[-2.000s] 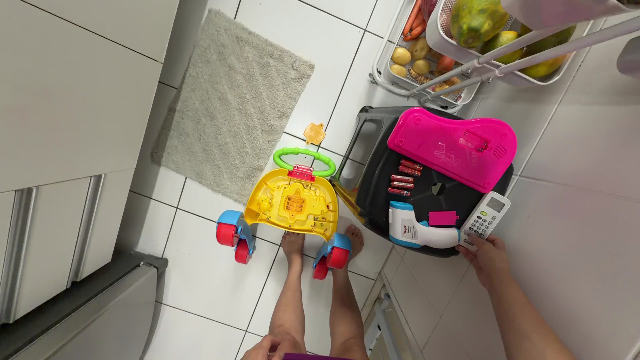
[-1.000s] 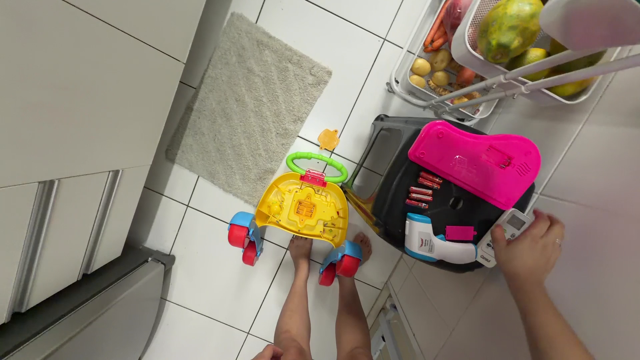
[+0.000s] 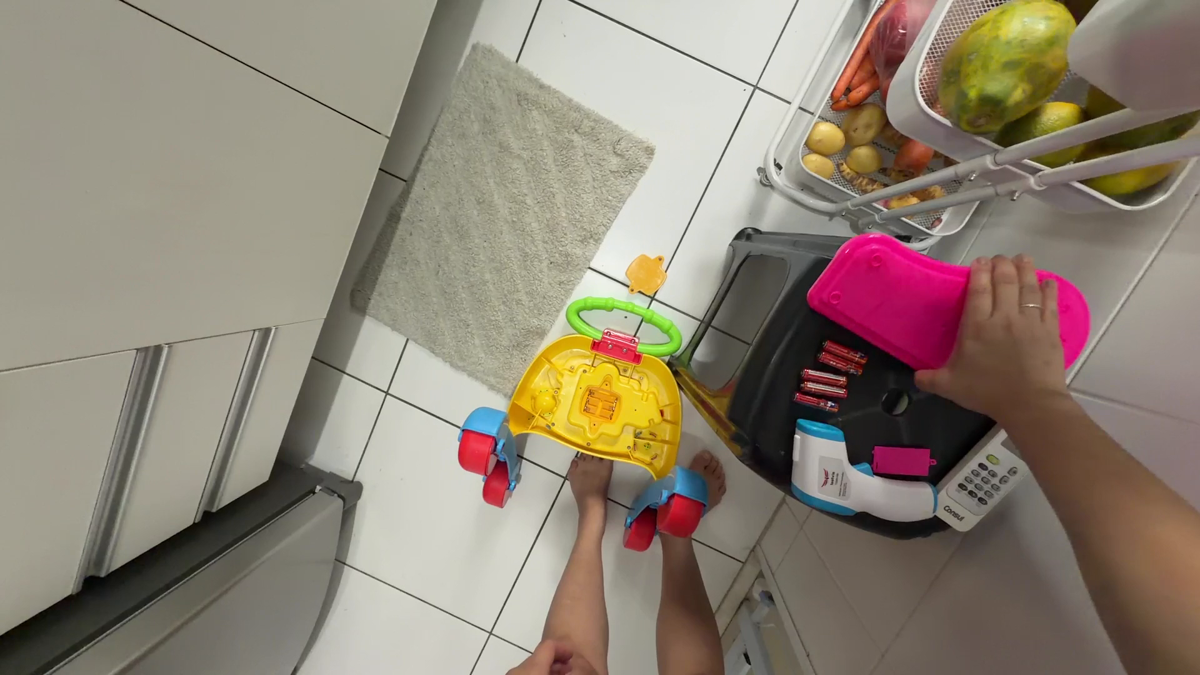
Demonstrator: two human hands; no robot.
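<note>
My right hand [image 3: 1008,342] lies over the right part of a pink plastic panel [image 3: 891,300], fingers extended; whether it grips the edge is unclear. The panel sits on a black stool [image 3: 759,403], beside several red batteries [image 3: 825,378], a white and blue infrared thermometer [image 3: 830,473], a small magenta cover [image 3: 903,460] and a white remote control [image 3: 980,483]. My left hand [image 3: 553,659] is partly visible at the bottom edge, by my legs, its fingers curled. An upturned yellow toy body [image 3: 562,361] with a green handle [image 3: 623,305] and red wheels [image 3: 477,453] stands on the floor.
An orange plastic cover [image 3: 646,274] lies on the tiles beside a grey rug [image 3: 525,206]. A white rolling cart [image 3: 900,103] with carrots, potatoes and papaya stands at the upper right. Light cabinets [image 3: 187,187] line the left, above a grey appliance [image 3: 244,581].
My right hand has moved from the remote control up onto the pink panel. The toy and the batteries look unmoved. The view has shifted somewhat.
</note>
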